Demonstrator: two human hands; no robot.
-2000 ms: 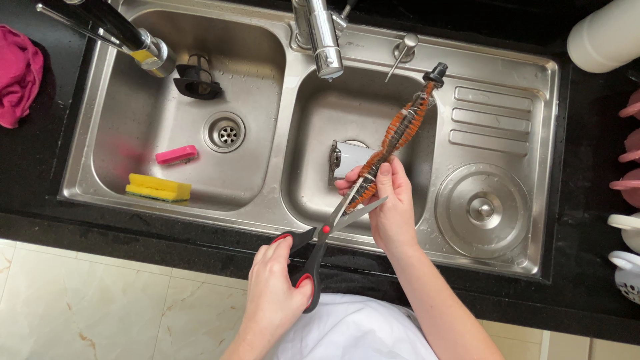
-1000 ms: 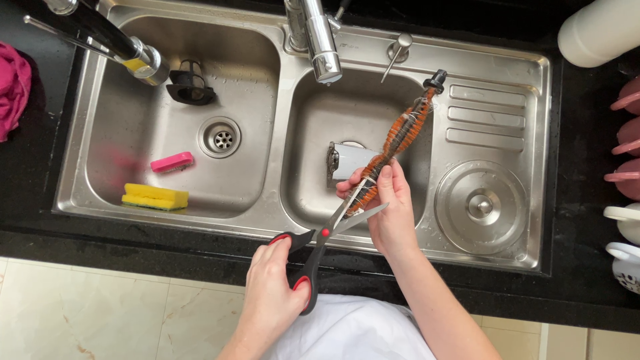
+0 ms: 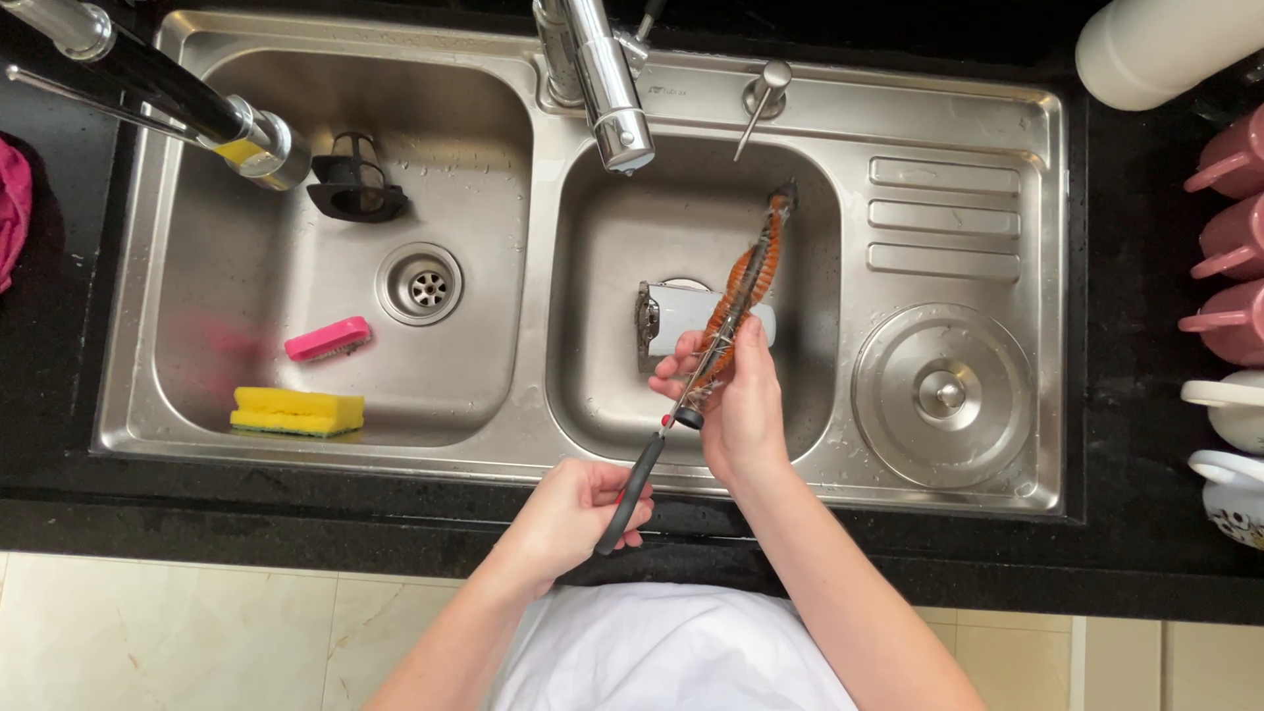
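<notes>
My right hand grips the lower part of a vacuum cleaner's brush roller, with orange and dark bristles and hair-like strands wound on it. The roller points up and away over the right basin, its black end cap toward me. My left hand is closed on the handles of black and red scissors, seen edge-on. Their blades lie along the roller, close to my right fingers; how far apart the blades are cannot be told. A grey-white plastic part lies in the basin behind my right hand.
The left basin holds a black filter-like part, a pink brush and a yellow sponge. A chrome faucet overhangs the right basin; another black and chrome spout reaches over the left. Pink cups stand at the right edge.
The scissors have turned from spread blades seen flat to an edge-on view, along the roller. The roller stands more upright, and its near end cap now shows.
</notes>
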